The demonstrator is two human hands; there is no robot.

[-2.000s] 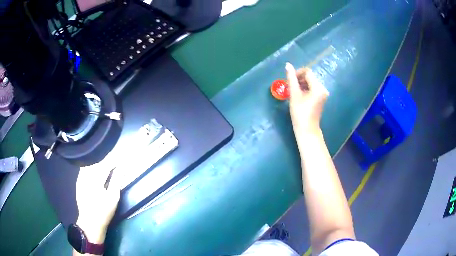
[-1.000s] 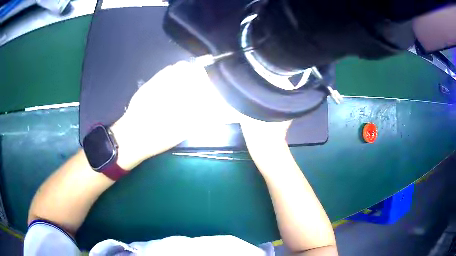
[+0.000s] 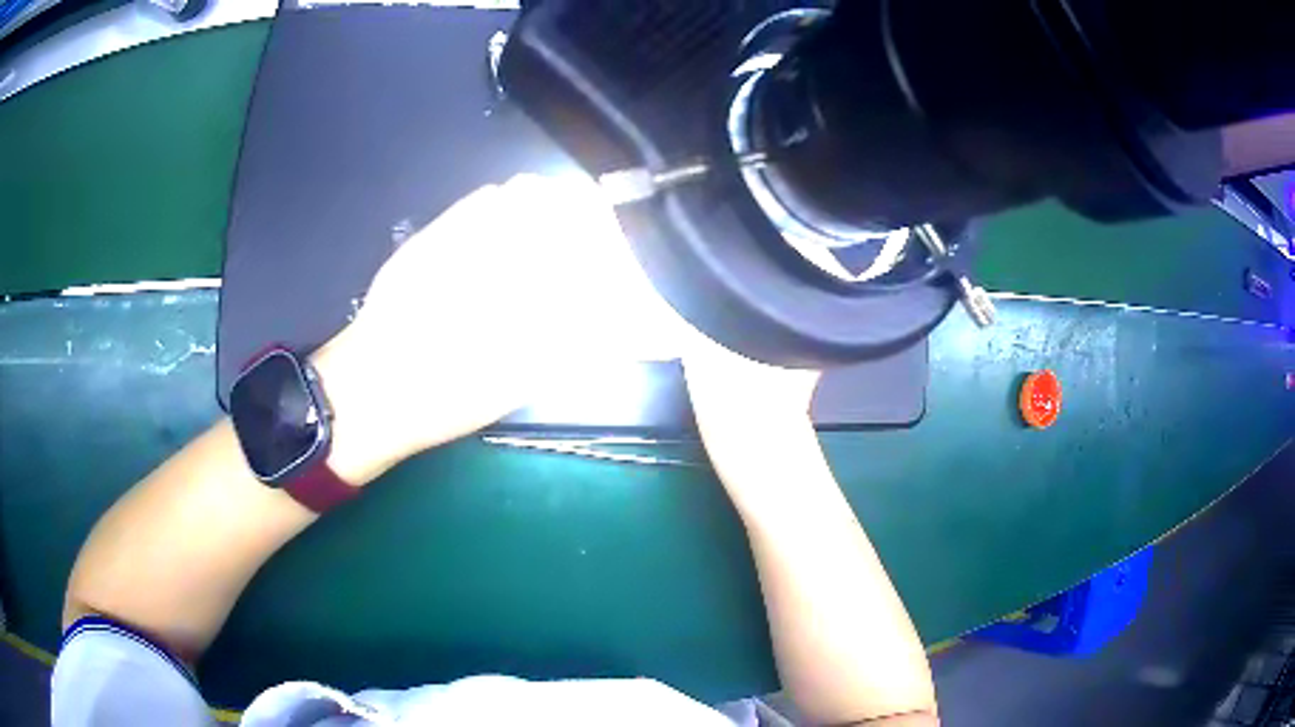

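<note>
My left hand [image 3: 490,305], with a dark watch at the wrist, lies over the black work pad [image 3: 320,156] under the microscope's ring light. It is washed out white by glare, so its fingers and anything in them cannot be made out. My right hand [image 3: 750,395] reaches under the ring light [image 3: 810,305] from the front. Its fingers are hidden behind the ring. The metal strip fixture cannot be made out in the glare. The red cap [image 3: 1041,399] lies on the green mat to the right of the pad.
The large black microscope body [image 3: 1023,100] hangs over the pad at the upper right. Slim silver rods [image 3: 589,449] lie along the pad's front edge. A blue stool [image 3: 1086,608] stands on the floor beyond the bench's curved edge at the lower right.
Two seconds ago my right hand was beside the red cap; since one second ago it has been under the ring light. The view has swung round and now shifts only slightly. Both hands hold nearly still.
</note>
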